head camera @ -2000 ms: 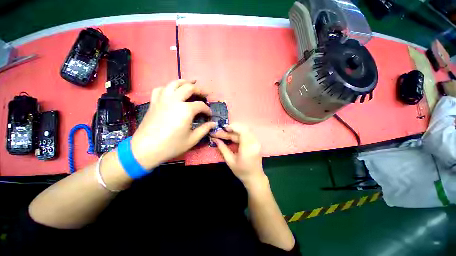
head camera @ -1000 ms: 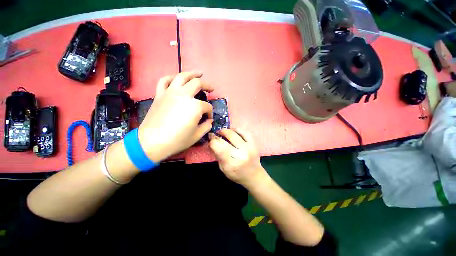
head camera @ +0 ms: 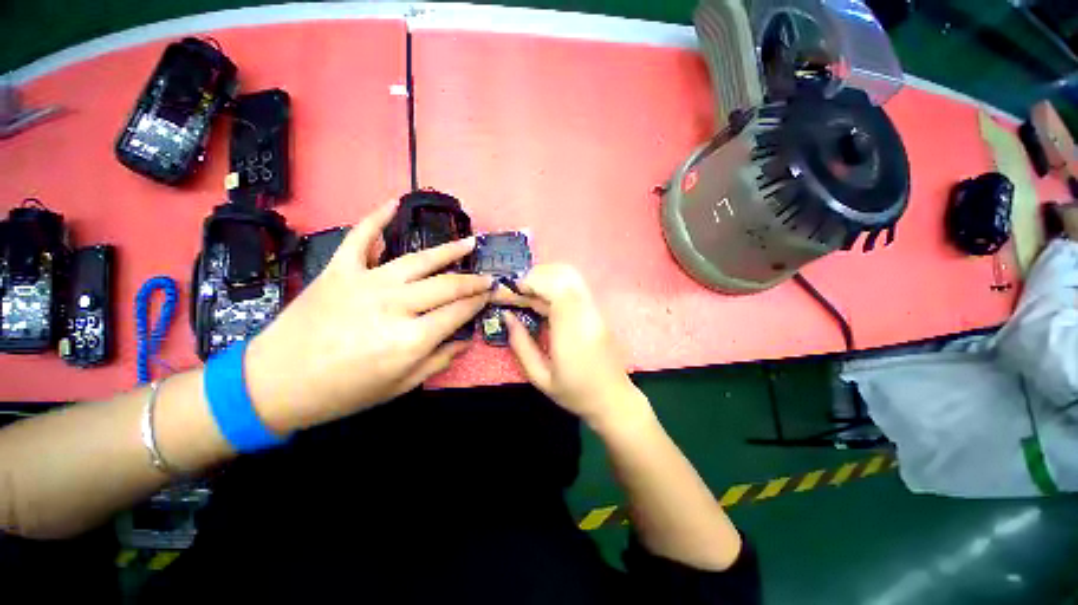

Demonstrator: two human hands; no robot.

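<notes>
A black camcorder body (head camera: 430, 220) lies on the red-pink matting, partly under my left hand (head camera: 376, 310). Its dark side panel (head camera: 506, 253) lies against its right side. My left hand lies across the body with its fingertips at the joint between body and panel. My right hand (head camera: 551, 336) has its thumb and fingers at the panel's near part, beside a small yellowish label. The fingertips of both hands meet there. A small dark piece shows at them, too small to name surely. What lies under the fingers is hidden. A blue wrist strap (head camera: 233, 397) is on my left wrist.
Opened camcorder bodies with side panels lie at the left (head camera: 177, 112), (head camera: 31, 274), (head camera: 240, 270). A coiled blue cord (head camera: 154, 321) hangs near the front edge. A grey-beige tape dispenser (head camera: 735, 219) stands right of centre. A black camcorder (head camera: 979, 213) and a person's pale sleeve (head camera: 1046, 307) are farther right.
My left hand has shifted left and flattened, with its fingers stretched out, uncovering more of the body. My right hand stays at the panel, its thumb and fingers now more spread.
</notes>
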